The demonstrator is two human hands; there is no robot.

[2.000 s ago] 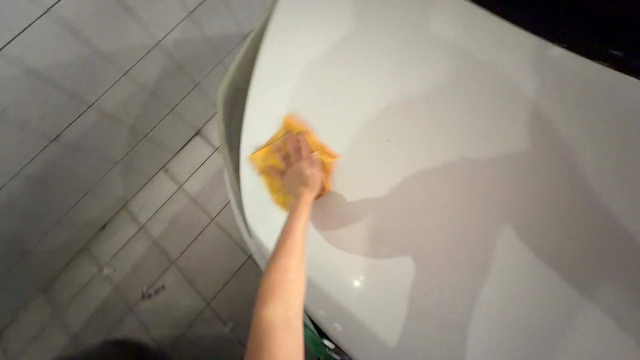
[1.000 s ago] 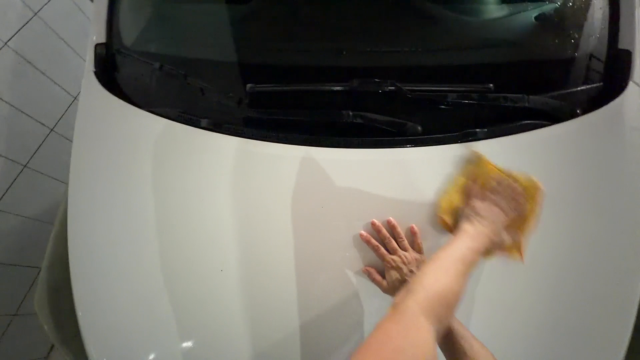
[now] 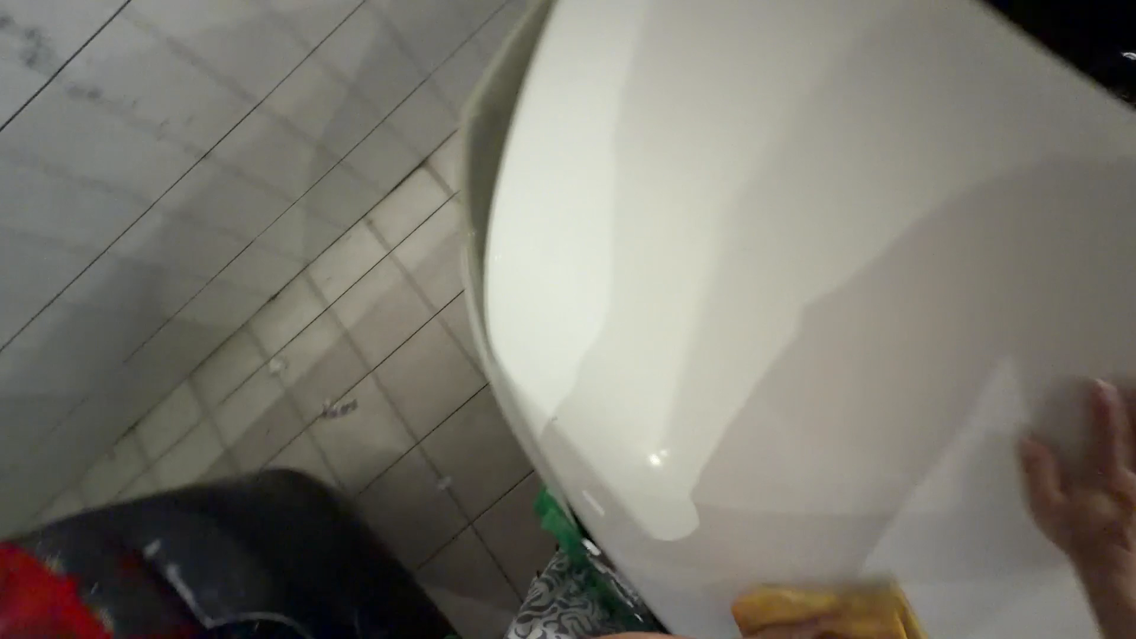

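The white car hood [image 3: 754, 266] fills the middle and right of the view, with shadows and a bright light reflection on it. At the bottom edge, a folded yellow cloth [image 3: 830, 608] lies against the hood's front part. My left hand [image 3: 785, 628] is on this cloth, with only part of the fingers in the frame and the rest cut off. At the right edge, my right hand [image 3: 1087, 479] is over the hood, blurred, with thumb and fingers apart and nothing seen in it. Some of its fingers are cut off by the frame.
A black rounded container or similar object [image 3: 266, 541] stands lower left, with something red [image 3: 44, 595] on it. Green material [image 3: 559, 524] and black-and-white patterned fabric [image 3: 559, 599] are beside the car's front. Grey tiles [image 3: 355, 337] lie left of the fender [image 3: 484, 177].
My left hand and the yellow cloth have moved from near the windshield to the hood's front part. The view has swung left, and the windshield wipers are out of frame.
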